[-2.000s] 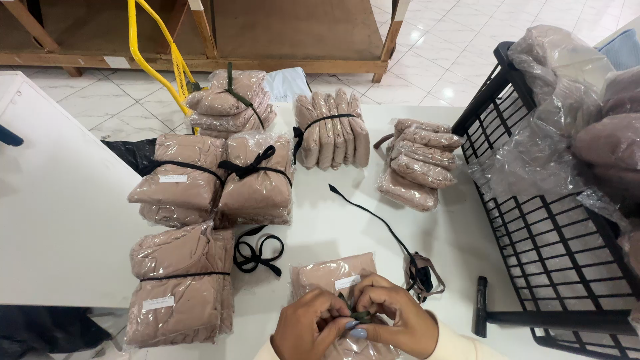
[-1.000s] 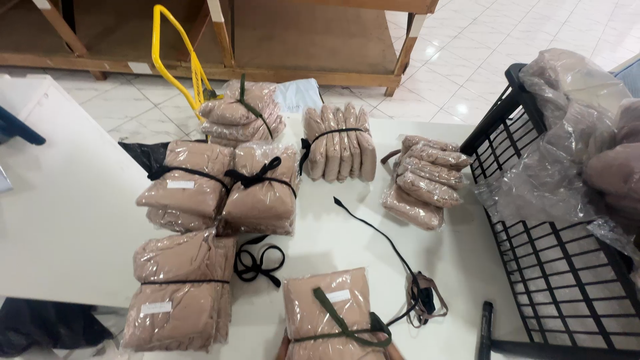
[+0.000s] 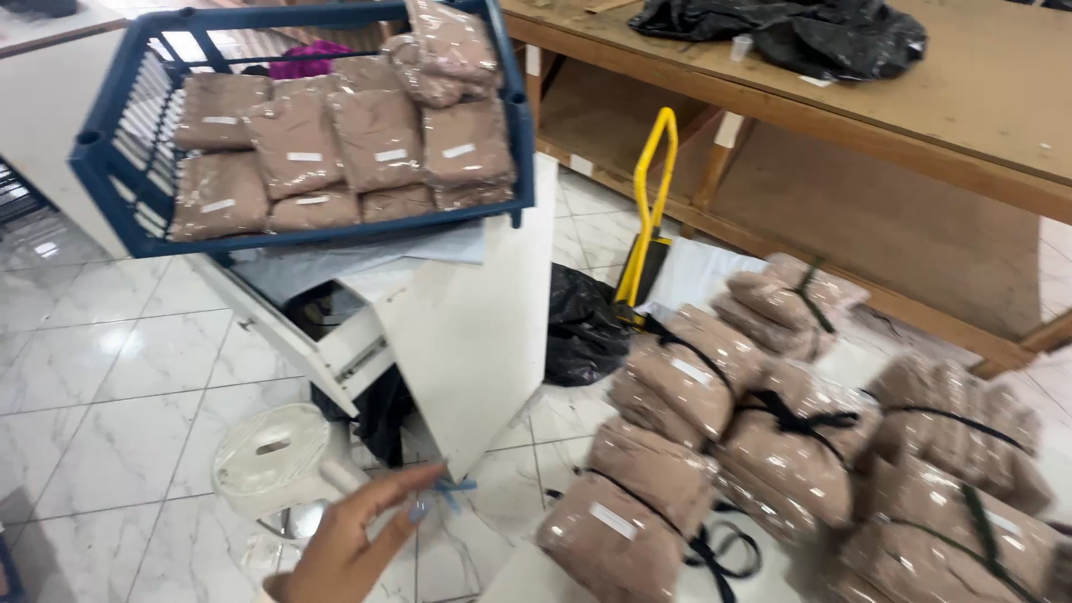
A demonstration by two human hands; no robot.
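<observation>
One hand is in view, low and left of the bundles, and appears to be my left hand (image 3: 364, 536). Its fingers are apart and it holds nothing, hovering over the tiled floor near a white plastic stool. At right, bundles of plastic-wrapped brown fabric (image 3: 624, 523) lie on a white table, tied round with black or green straps. A loose black strap (image 3: 729, 548) is beside the nearest bundle. Several wrapped fabric packets (image 3: 293, 151) with white labels fill a blue plastic basket (image 3: 335, 234) at the upper left. My right hand is out of view.
Below the basket stands a white cabinet (image 3: 477, 335) with an open drawer (image 3: 343, 335). The white stool (image 3: 280, 456) is on the floor. Behind are a yellow metal handle (image 3: 649, 201), a black plastic bag (image 3: 582, 327) and a wooden workbench (image 3: 837, 109) with black plastic on top.
The view has swung far left, bringing the blue basket in. Two seconds ago both hands were at the strap on the front bundle; now one open hand shows away from the bundles.
</observation>
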